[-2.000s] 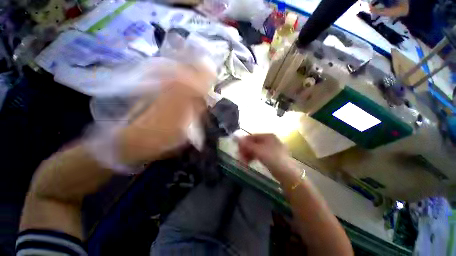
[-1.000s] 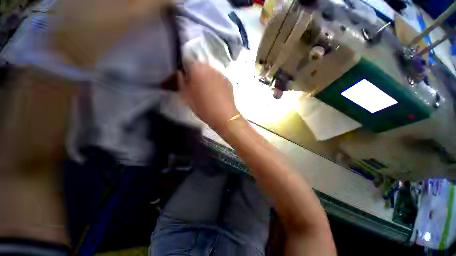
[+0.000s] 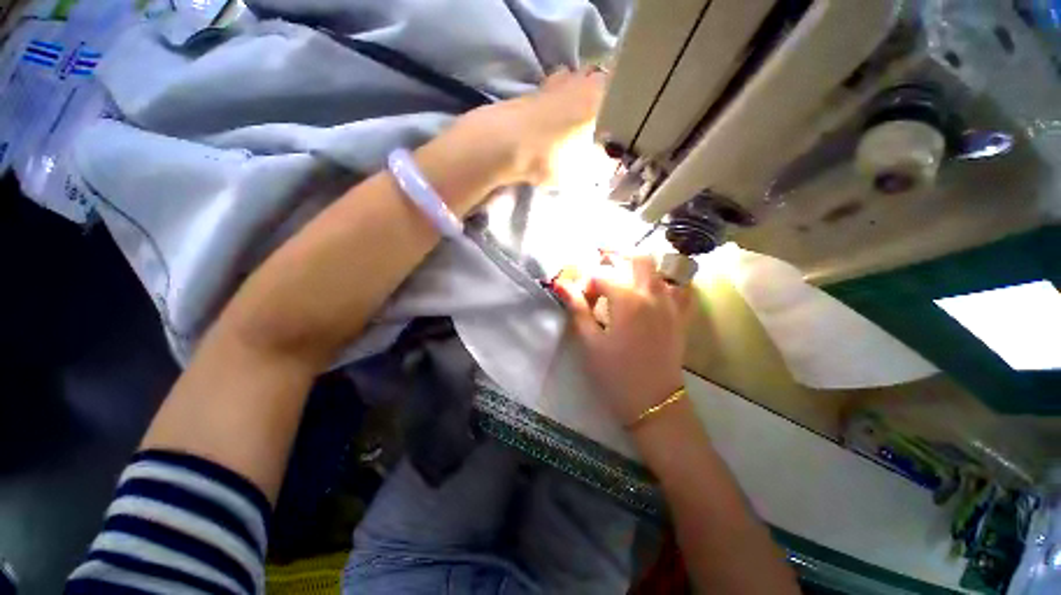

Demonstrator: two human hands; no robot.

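A light grey garment (image 3: 291, 128) with narrow dark strips is spread over the table at left and runs up to the lit needle area of the sewing machine (image 3: 791, 128). My left hand (image 3: 547, 122) lies on the garment just left of the machine head, its fingertips partly hidden behind the head. My right hand (image 3: 628, 314) is close in front of the needle area, its fingers at the garment's edge by a dark strip. Strong glare hides the presser foot and what the fingertips touch. A grey flap of the garment hangs over the table's front edge.
A loose white sheet (image 3: 814, 331) is tucked beside the machine head. The green control panel (image 3: 861, 291) is at right. Small tools (image 3: 931, 459) cluster near the table edge at lower right. A printed plastic bag (image 3: 52, 81) lies at upper left. Dark cloth (image 3: 436, 407) hangs near my lap.
The garment now lies spread at the machine. My left hand has moved in beside the head, and my right hand has moved right to the needle area. The view is closer to the machine.
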